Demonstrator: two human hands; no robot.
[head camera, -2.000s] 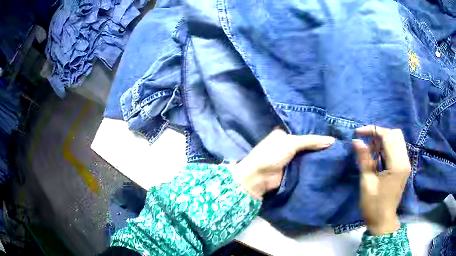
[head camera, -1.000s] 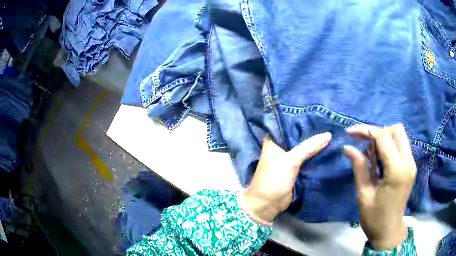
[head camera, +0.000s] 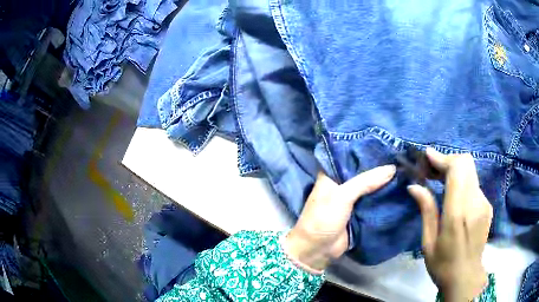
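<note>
A blue denim garment (head camera: 378, 71) covers much of the white table, with a stitched seam running across it above my hands. My left hand (head camera: 331, 215) grips the garment near its edge, thumb on top along the cloth, fingers hidden beneath. My right hand (head camera: 458, 206) is just right of the left thumb, with dark, blurred thread snips (head camera: 415, 165) between thumb and fingers, over the denim below the seam. The snips' blades are too blurred to tell open from closed.
A cuff (head camera: 192, 118) and sleeve lie folded at the left near the white table's edge (head camera: 171, 171). A heap of ruffled blue pieces (head camera: 112, 44) is at the upper left. Dark blue cloth (head camera: 171, 242) lies below the table edge. A pocket with yellow embroidery (head camera: 499, 56) is at the right.
The view has shifted slightly. Both hands stay in nearly the same place on the garment. The dark snips now show between the right fingers and the left thumb.
</note>
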